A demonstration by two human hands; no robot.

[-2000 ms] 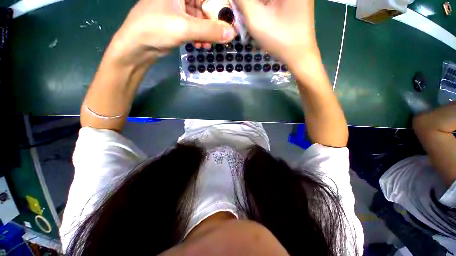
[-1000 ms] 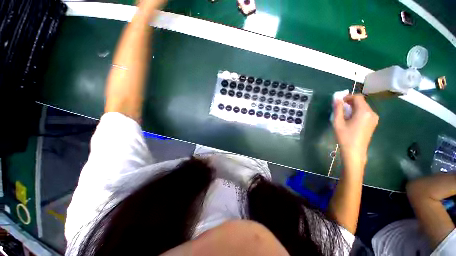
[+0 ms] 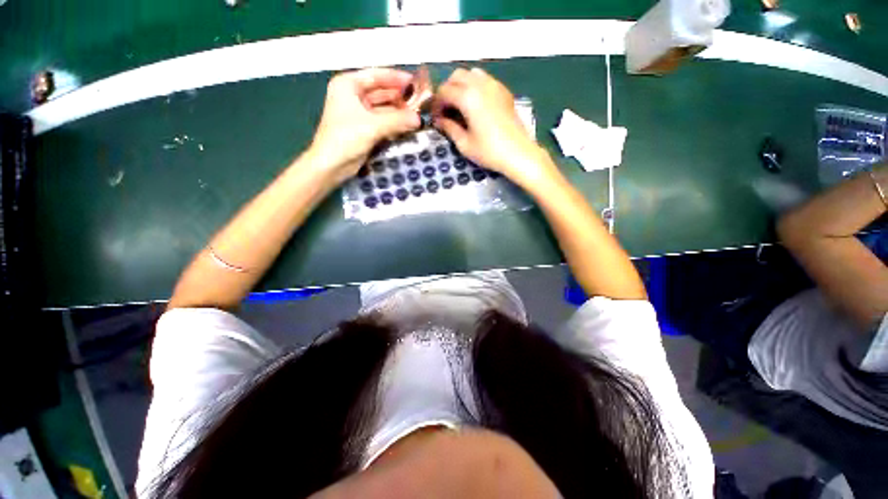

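My left hand [image 3: 360, 115] holds a copper-orange housing [image 3: 421, 94] over the upper part of the disc sheet; the fingers hide most of it. My right hand [image 3: 477, 115] is beside it, thumb and index finger pinched at a small dark round piece [image 3: 426, 119] against the housing's lower side. The clear disc sheet [image 3: 438, 203] lies flat below both hands, with rows of round black pieces showing and its upper part covered by the hands. A crumpled white wipe [image 3: 590, 140] lies to the right of the sheet.
A white solvent bottle [image 3: 664, 37] stands by the white belt rail [image 3: 526, 41]. Copper housings [image 3: 43, 86] lie on the green belt. A dark lump [image 3: 770, 156] and another disc sheet [image 3: 849, 136] are at right, near a neighbouring person's arm [image 3: 835, 226].
My left hand has come back from the belt with a housing. My right hand has let go of the wipe and moved left to the housing above the sheet.
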